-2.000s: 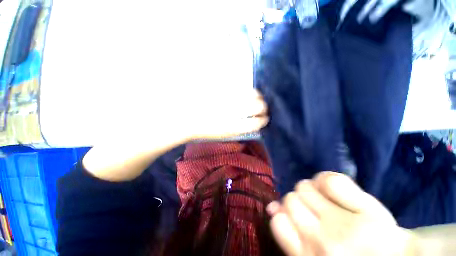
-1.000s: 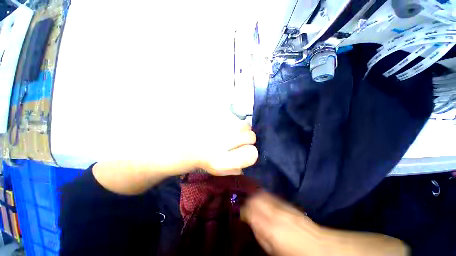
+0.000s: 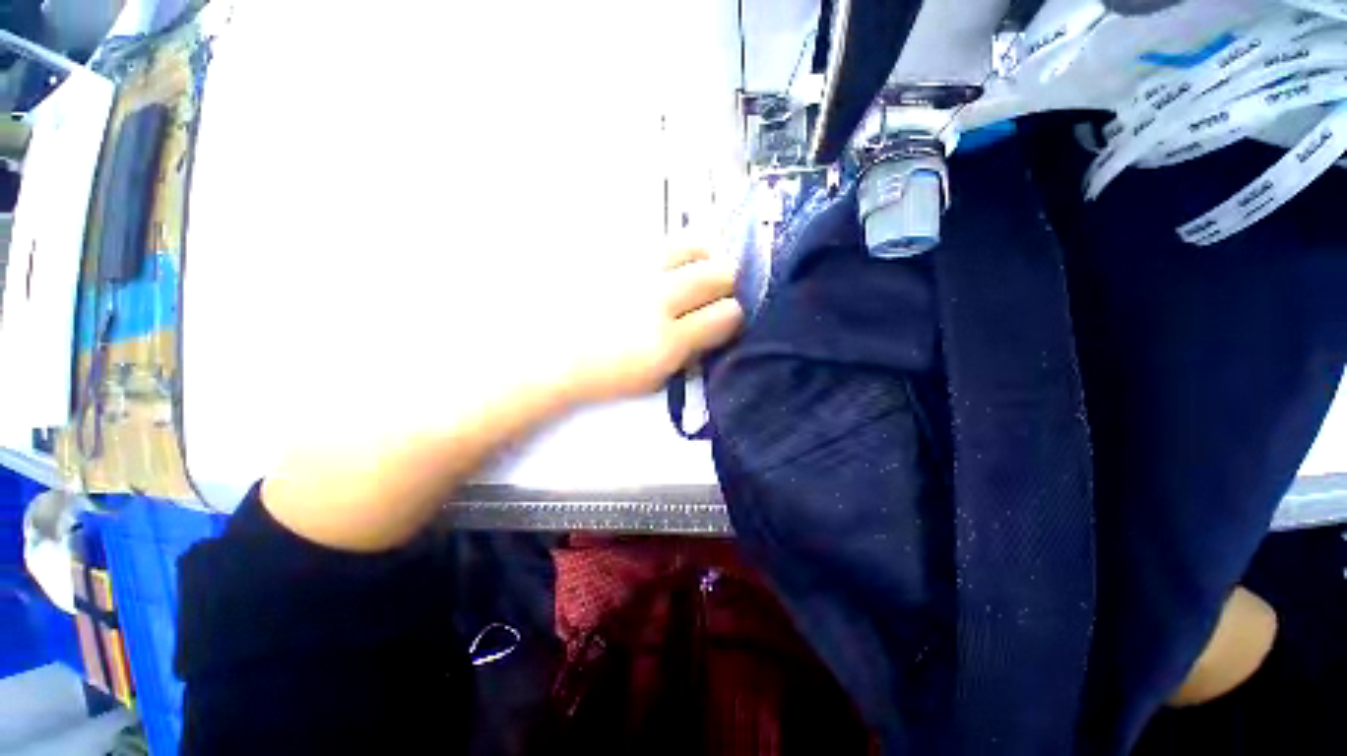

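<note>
A large navy garment (image 3: 842,458) lies at and below the needle area and hangs over the table's front edge. A straight navy band (image 3: 1012,443) runs down it. My left hand (image 3: 687,318) lies at the cloth's left edge, fingertips on the edge just below the needle area (image 3: 776,185); I cannot tell whether the fingers pinch it. A grey cylinder attachment (image 3: 901,207) stands right of the needle area. Of my right arm only the wrist (image 3: 1234,650) shows at lower right; the hand itself is hidden beneath the garment.
White label tape (image 3: 1256,192) with dark print loops at upper right over the cloth. A grey measuring tape (image 3: 591,513) runs along the table's front edge. Brown tape (image 3: 126,421) covers the left edge. A blue crate (image 3: 155,591) stands below left. Red checked clothing (image 3: 621,591) shows below the edge.
My left hand has moved up towards the needle area. My right hand, blurred in front of me before, has gone right and under the garment. The cloth now spreads lower, with the band straighter.
</note>
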